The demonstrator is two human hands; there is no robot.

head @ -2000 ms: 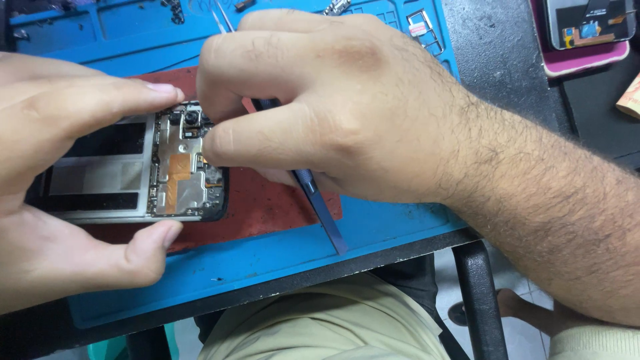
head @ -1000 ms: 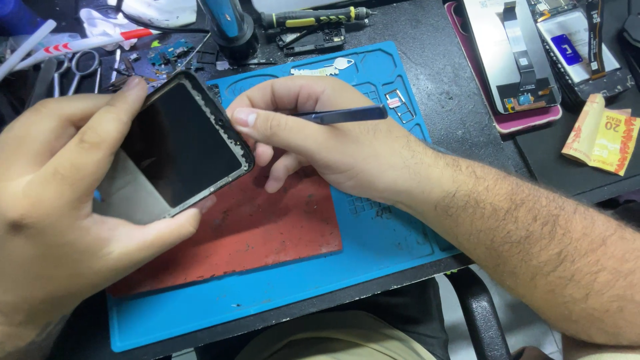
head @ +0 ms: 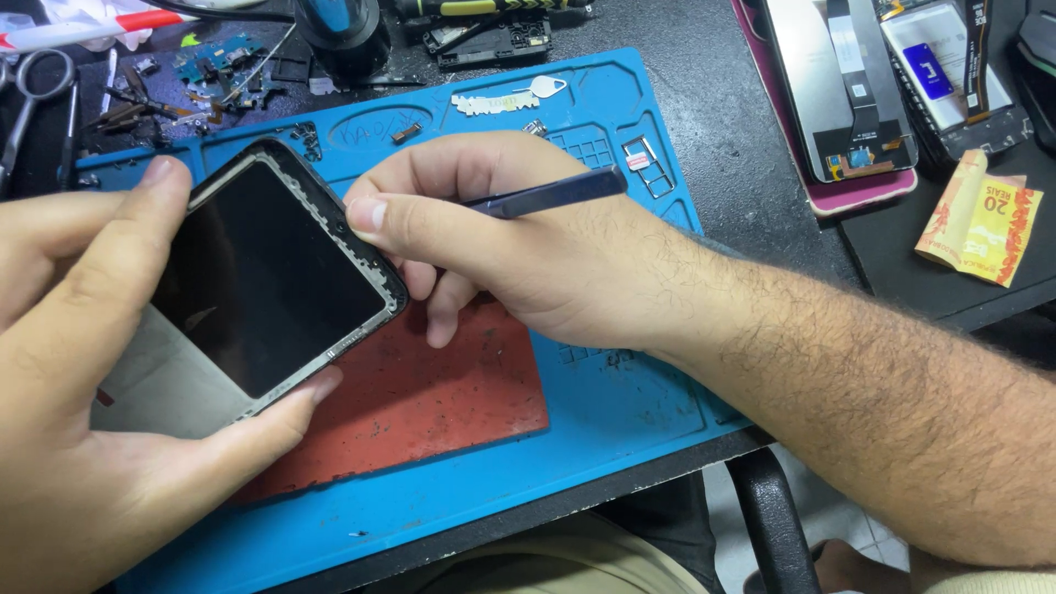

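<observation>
My left hand (head: pixel 107 330) grips a smartphone frame (head: pixel 268 280) by its two long edges, tilted above a red mat (head: pixel 437 388). The side turned up shows a dark panel and a grey metal area. My right hand (head: pixel 495 223) has its thumb and forefinger at the frame's upper right edge. A pair of dark tweezers (head: pixel 569 191) lies in that hand, its rear end sticking out to the right; the tips are hidden. Under the red mat lies a blue silicone repair mat (head: pixel 619 429), with a SIM tray (head: pixel 650 167) in one recess.
Scissors (head: pixel 33 99), small circuit boards (head: pixel 219 70) and a dark cylindrical object (head: pixel 342 37) stand or lie at the back left. A yellow-black screwdriver (head: pixel 462 7) is behind the mat. At right are a phone screen assembly (head: pixel 833 91), an opened phone (head: pixel 949 74) and a banknote (head: pixel 982 219).
The phone frame has been lifted off the red mat and turned over; its circuit board side showed before. The tweezers pointed toward the mat's front edge and now lie across my right hand. The view has shifted.
</observation>
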